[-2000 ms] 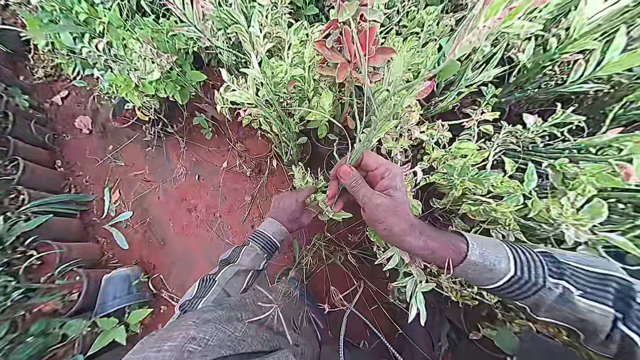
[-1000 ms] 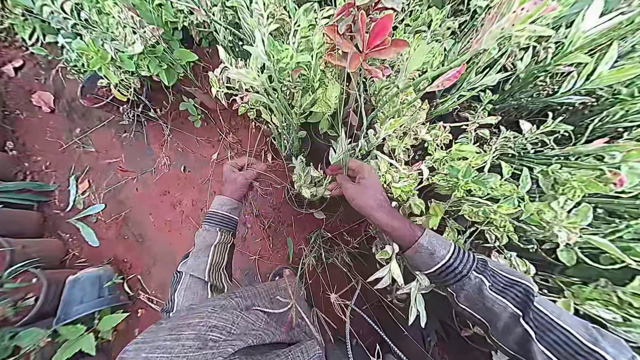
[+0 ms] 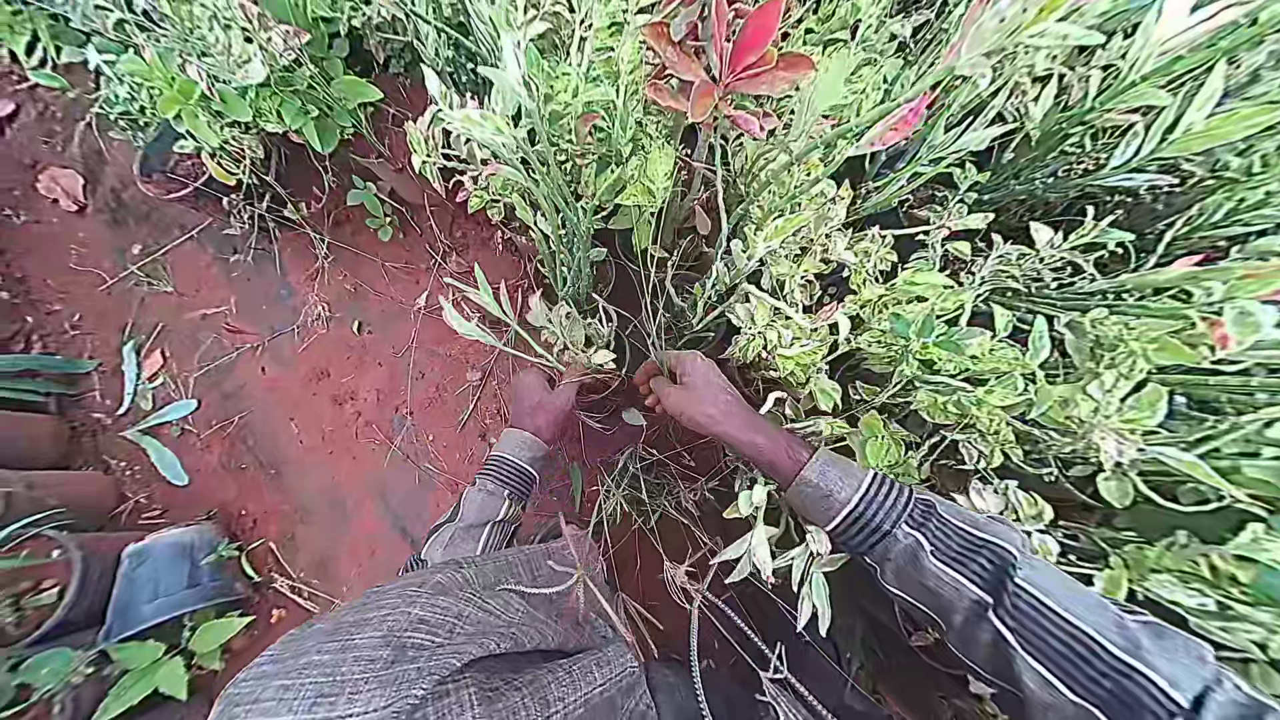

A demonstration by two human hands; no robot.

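My left hand (image 3: 543,403) is low over the red soil, at the base of a small variegated plant (image 3: 570,330); its fingertips are partly hidden by stems. To its right, my right hand (image 3: 690,392) has thumb and fingers pinched on thin green stems (image 3: 655,335) that rise from among the potted plants. Below both hands lies a loose heap of thin grass (image 3: 645,490). A plant with red leaves (image 3: 730,65) stands beyond the hands.
Dense variegated foliage (image 3: 960,370) fills the right side. At left are red soil (image 3: 330,450), clay pots (image 3: 55,500) and a grey-blue plastic container (image 3: 165,580). A cord (image 3: 740,625) hangs near my grey checked garment (image 3: 450,640).
My hands were close together two seconds ago, then the left moved left toward the soil. It is now back by the small plant's base, and my right hand is pinched on stems beside it.
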